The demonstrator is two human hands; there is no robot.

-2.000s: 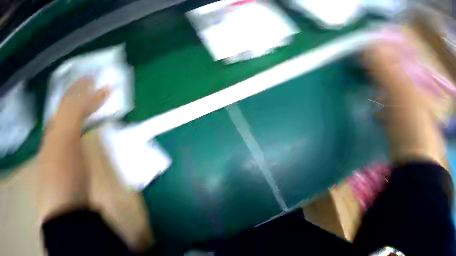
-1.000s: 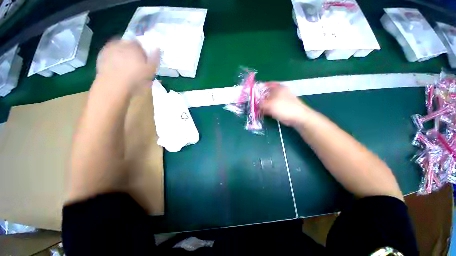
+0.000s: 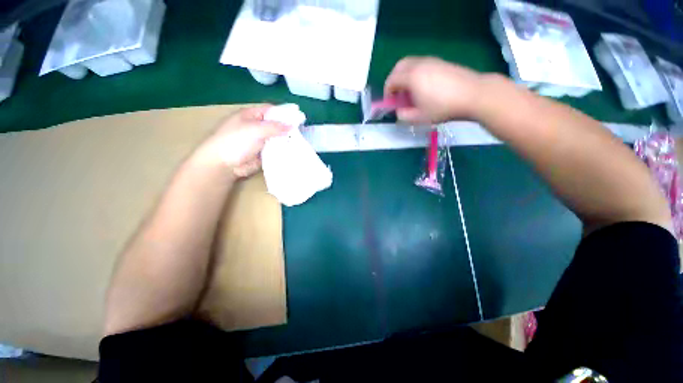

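My left hand [image 3: 243,142] grips the top of a white wrapped part [image 3: 294,168], which hangs over the right edge of the tan cardboard sheet. My right hand [image 3: 430,90] holds a pink bagged accessory [image 3: 389,103] by its right end, over the belt just beyond the edge rail. Another pink bagged accessory [image 3: 432,164] lies below my right hand, at the near side of the rail. The nearest blister tray [image 3: 303,48] is on the belt, just left of my right hand.
The cardboard sheet [image 3: 112,232] covers the left of the bench. More blister trays [image 3: 105,34] ride the green belt [image 3: 195,63], left and right. The pale edge rail [image 3: 337,138] divides belt and bench. A pile of pink bags [image 3: 663,161] lies at far right.
My left hand has come down from the tray and taken hold of the white part. My right hand has moved up towards the belt with one pink bag; another now lies on the bench.
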